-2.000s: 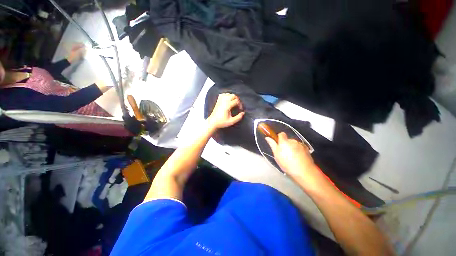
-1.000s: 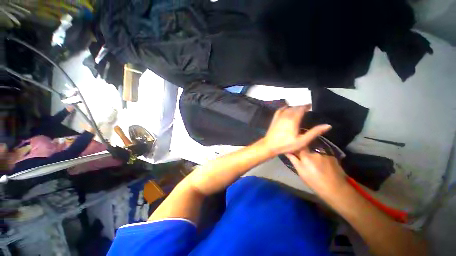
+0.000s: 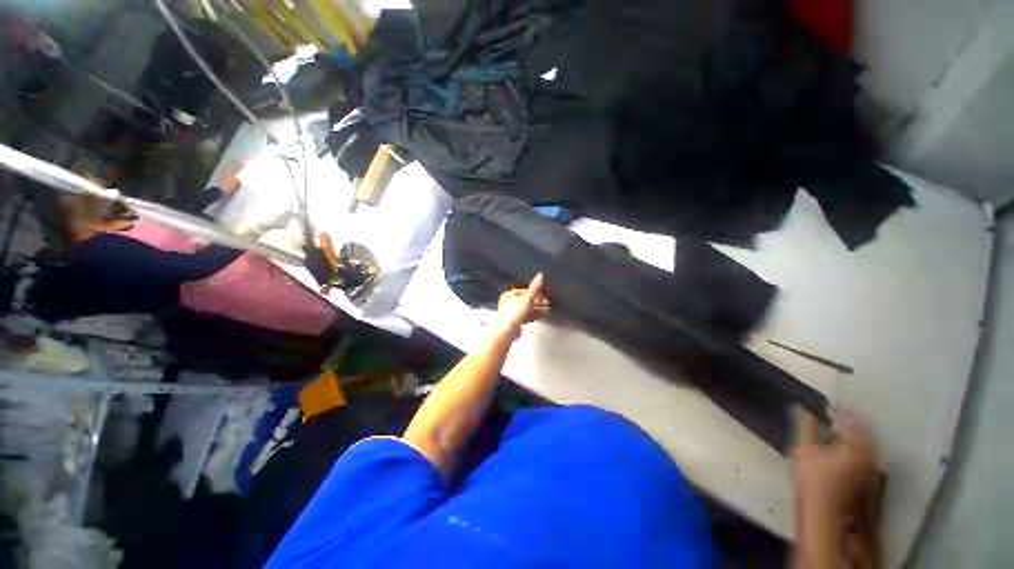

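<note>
A dark garment piece (image 3: 634,306) lies lengthwise across the white table, its rounded end at the left and its narrow end at the lower right. My left hand (image 3: 525,302) is at its near edge, left of the middle, with the fingers closed on the cloth. My right hand (image 3: 834,456) is blurred at the narrow right end. Its fingertips are by the cloth, but whether they grip it is unclear. A brownish shape shows beside my right wrist; I cannot tell whether it is the iron. No iron soleplate shows on the garment.
A large black garment heap (image 3: 712,122) covers the far side. A thin dark strip (image 3: 812,357) lies on the white table (image 3: 901,322). At the left are a second iron (image 3: 354,270), a tan block (image 3: 378,175), a white sheet (image 3: 414,211) and a person in a pink apron (image 3: 250,291).
My hands, close together over the iron a second ago, are now far apart. My left hand has moved left, my right hand to the lower right. The garment now lies stretched out between them.
</note>
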